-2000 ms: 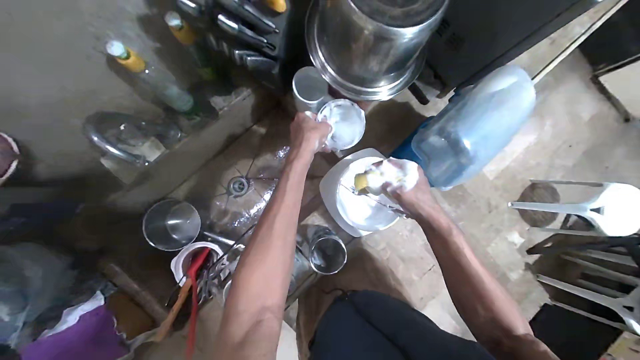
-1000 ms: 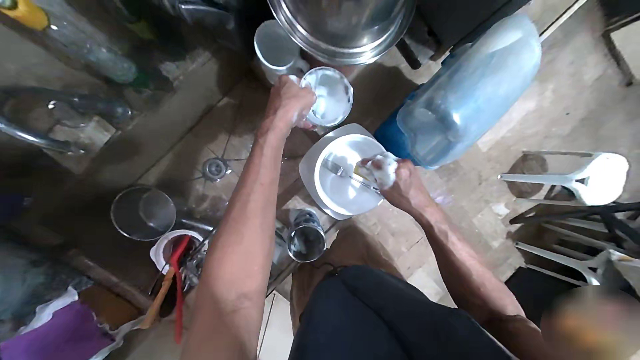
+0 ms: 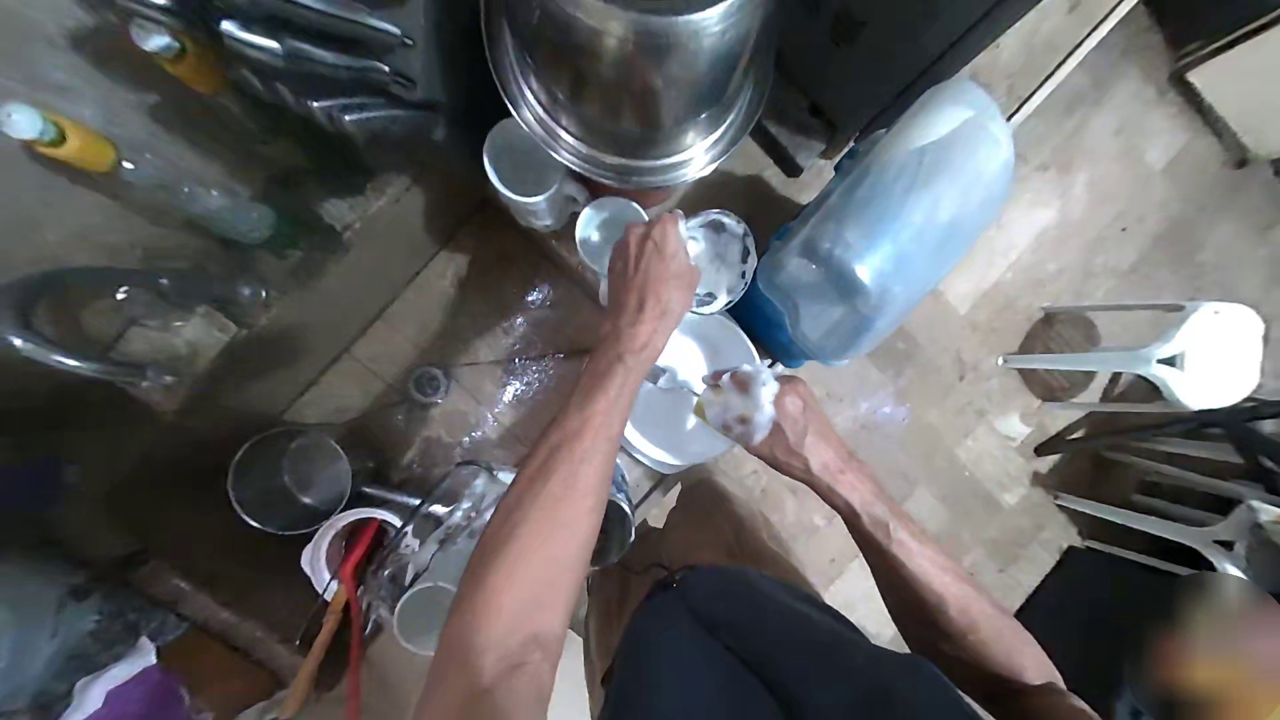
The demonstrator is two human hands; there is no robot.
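Observation:
My left hand point(image 3: 652, 270) is between a white cup point(image 3: 606, 232) and a round container with suds inside point(image 3: 722, 262), its fingers beside both; which one it grips is unclear. My right hand point(image 3: 785, 420) is closed around a foam-covered sponge point(image 3: 740, 405) with a yellow edge, over a white basin point(image 3: 672, 425). A metal utensil point(image 3: 668, 380) lies at the basin, partly hidden. A pale mug point(image 3: 530, 180) stands just beyond the cup.
A large metal pot point(image 3: 640, 90) stands ahead, with a translucent blue water jug point(image 3: 890, 230) to its right. A clear container point(image 3: 290, 480), a red-handled utensil point(image 3: 352, 580) and a metal cup point(image 3: 612, 525) are at lower left. White plastic stools point(image 3: 1215, 355) are at right.
The white cup beside my left hand now shows apart from the sudsy container; one second ago only the mug and that container showed there. My right hand stays at the basin with the sponge.

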